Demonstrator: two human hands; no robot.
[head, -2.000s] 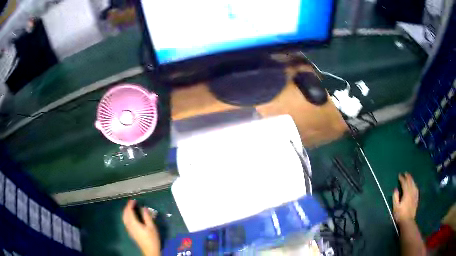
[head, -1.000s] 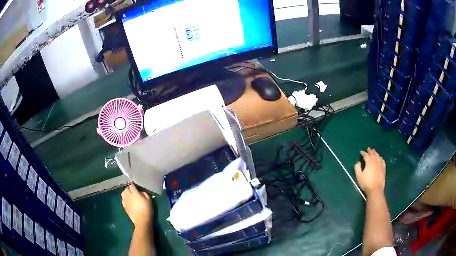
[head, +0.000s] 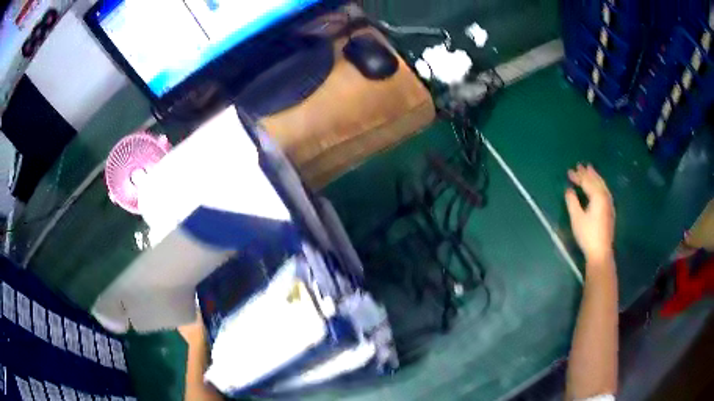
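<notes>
A stack of blue retail boxes (head: 239,274) stands at the lower left of centre, with the upper boxes open and large pale flaps (head: 160,286) raised. A whitish sleeve or packing piece (head: 270,325) lies on the front part of the stack. My left hand (head: 192,333) is at the stack's left side, mostly hidden behind a grey-white flap; its fingers do not show. My right hand (head: 593,210) is over the green bench at the right, empty, fingers apart. The picture is blurred around the stack.
A black cable bundle (head: 438,227) lies right of the stack. A monitor (head: 196,39), mouse (head: 371,57) and wooden board (head: 368,117) are behind. A pink fan (head: 133,168) is partly covered by a flap. Blue boxes (head: 658,70) stand at the right, more at the lower left.
The view has shifted and tilted. The grey-white flap has swung left and down in front of my left hand. My right hand stays empty over the bench.
</notes>
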